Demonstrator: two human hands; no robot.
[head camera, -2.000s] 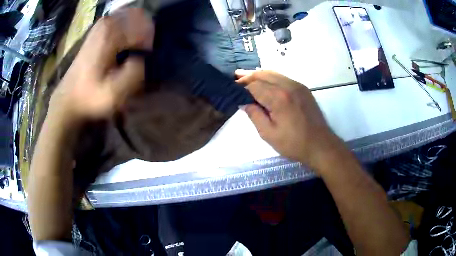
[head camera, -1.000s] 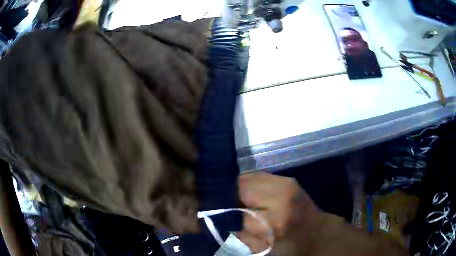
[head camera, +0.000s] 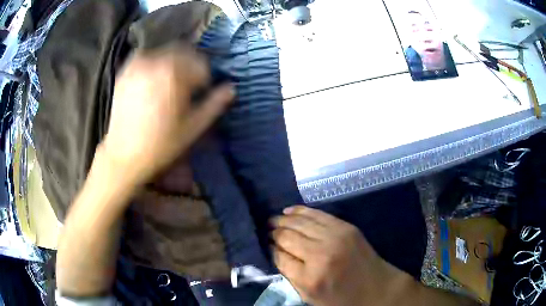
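A navy gathered waistband (head camera: 258, 113) runs from the machine's needle area (head camera: 258, 13) at the top down over the table's front edge. Brown cloth (head camera: 78, 101) of the same garment spreads to its left. My right hand (head camera: 320, 254) grips the waistband's lower end between thumb and fingers. My left hand (head camera: 161, 107) is blurred and lies over the brown cloth and the waistband's left side; whether it grips the cloth cannot be told. A white drawcord (head camera: 254, 276) shows at the waistband's lower end.
A phone (head camera: 428, 57) showing a face lies on the white table (head camera: 353, 128). Thin metal tools (head camera: 509, 69) lie right of it. A grey measuring scale (head camera: 383, 170) edges the table. A cardboard box (head camera: 470, 251), checked cloth (head camera: 485, 191) and white cords (head camera: 528, 263) are below right.
My left hand has come in over the cloth from the left edge. The brown cloth is bunched further left, and the waistband is spread wider. My right hand still holds its lower end.
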